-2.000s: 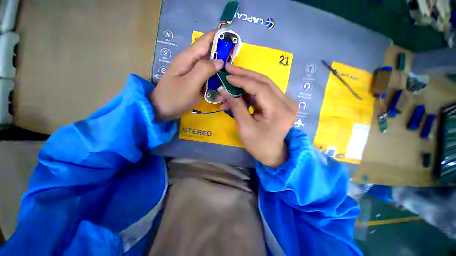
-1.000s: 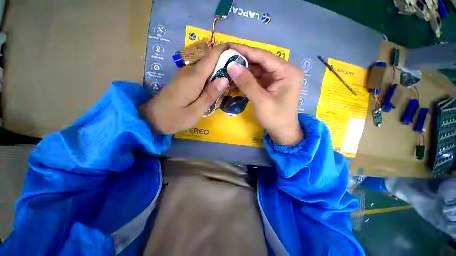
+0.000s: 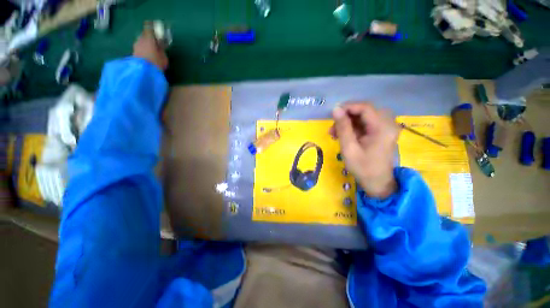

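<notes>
My left hand is stretched out over the green belt at the upper left, small and blurred, with a white housing at its fingertips. My right hand is above the printed carton, its thumb and forefinger brought together and its other fingers curled; no part shows in it. A battery with a tan side and blue end lies on the carton, joined by thin wires to a green board.
The green belt carries batteries, small boards and a pile of beige parts. White housings are piled at left. A thin dark tool lies on the right yellow panel. Blue batteries and wired boards lie at far right.
The view has shifted, showing more of the belt. My hands have separated: my left hand moved out to the belt with the white housing, while my right hand came off it and stays over the carton.
</notes>
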